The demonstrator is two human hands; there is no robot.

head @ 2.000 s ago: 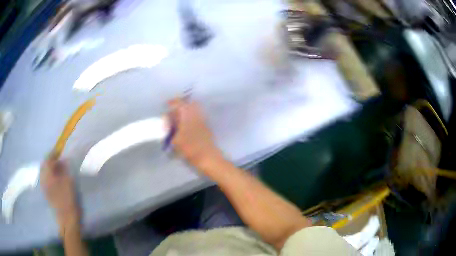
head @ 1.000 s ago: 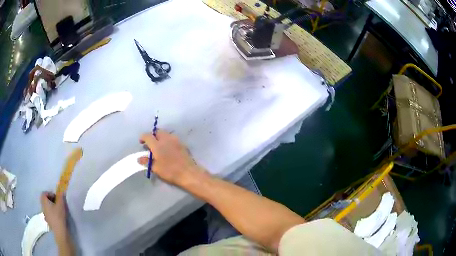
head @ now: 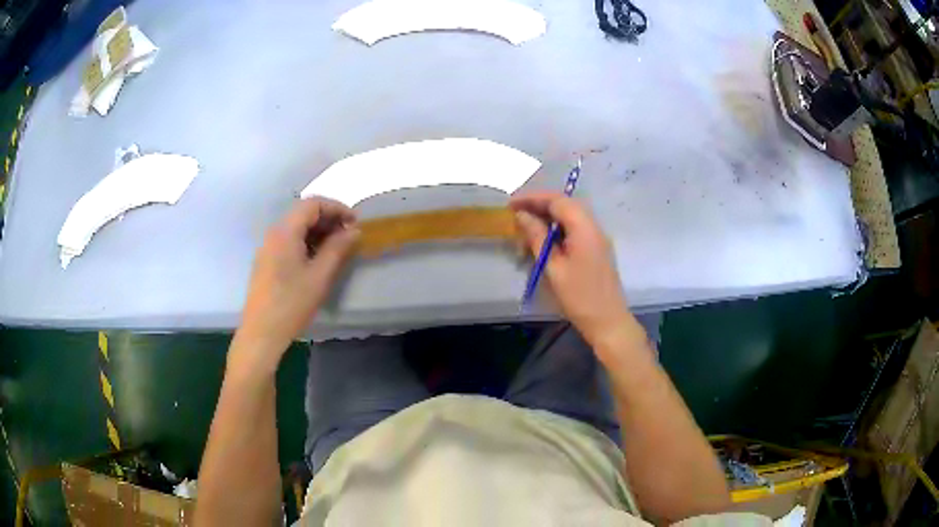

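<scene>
The tan-yellow curved template (head: 438, 227) is held level just in front of a white curved collar piece (head: 427, 166) on the table. My left hand (head: 299, 262) grips the template's left end. My right hand (head: 577, 257) grips its right end with the fingertips and also holds the blue-purple marking pencil (head: 543, 264), which slants across the fingers. The template does not cover the collar piece. Whether it touches the cloth cannot be told. Both hands are bare.
A stack of collar pieces (head: 129, 200) lies at the left, another pile (head: 443, 16) at the far middle. A small tan-patched bundle (head: 111, 62) is far left. Black scissors (head: 621, 18) are cut off at the top edge. The steam iron (head: 813, 98) stands far right. Carts flank me below the table.
The view has turned. The left hand has brought the template in front of the near collar piece, and the right hand has left that piece and taken the template's right end, keeping the pencil.
</scene>
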